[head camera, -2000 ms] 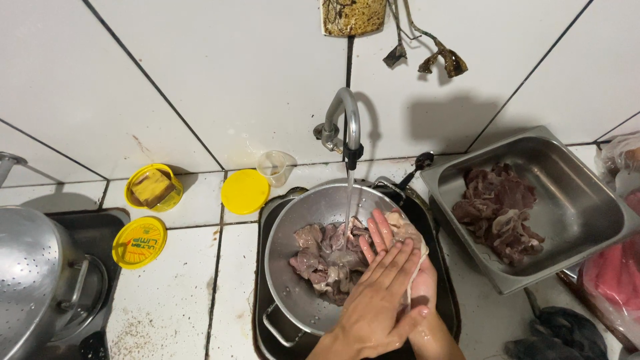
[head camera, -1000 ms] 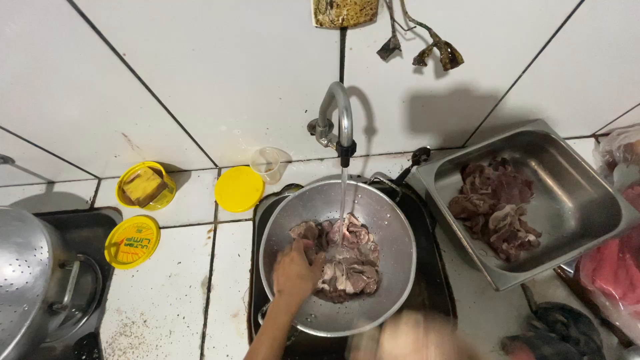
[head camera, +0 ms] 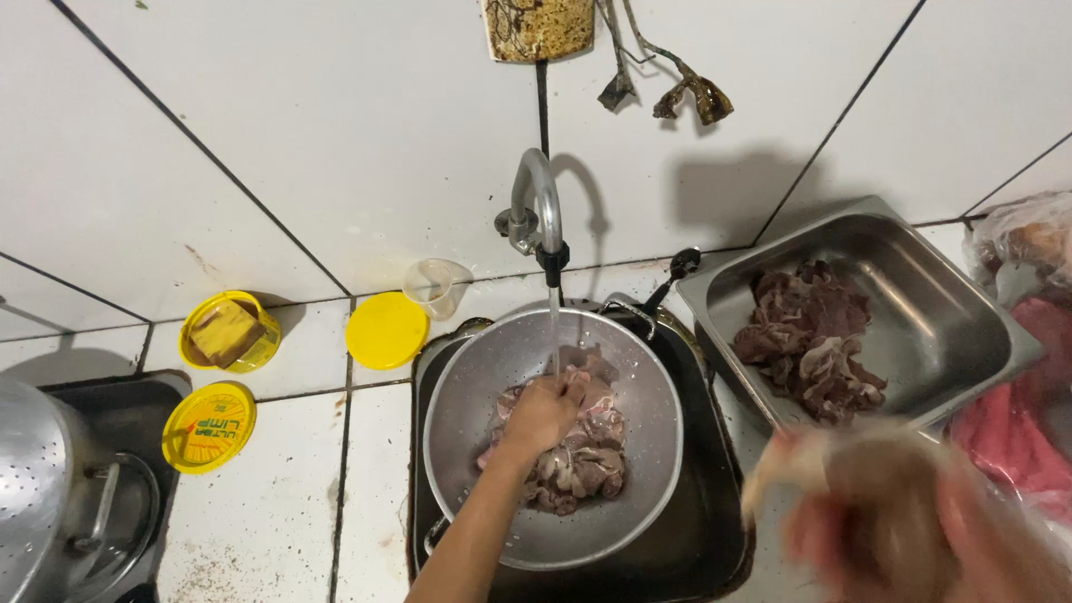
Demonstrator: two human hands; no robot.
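Observation:
My left hand (head camera: 540, 419) is down among raw meat pieces (head camera: 582, 469) in a round aluminium bowl (head camera: 645, 494), its fingertips hidden against the meat. Water runs from a curved metal faucet (head camera: 548, 201) onto the meat beside those fingers. At the lower right, my right hand (head camera: 879, 511) is strongly blurred and seems to hold a pale and brown piece of meat, just in front of a rectangular stainless steel pan (head camera: 938, 276). More raw meat (head camera: 808, 335) lies in the left part of that pan.
The bowl sits in a dark sink (head camera: 712, 536). Left of it are a yellow lid (head camera: 387, 330), a clear cup (head camera: 431, 289), a yellow tub with a sponge (head camera: 230, 331), another yellow lid (head camera: 209, 427) and a large metal pot (head camera: 33, 486). Plastic bags (head camera: 1022, 402) lie at the far right.
Two seconds ago both my hands were together over the bowl's right side. My left hand has since gone into the meat, while my right hand has moved right, near the steel pan.

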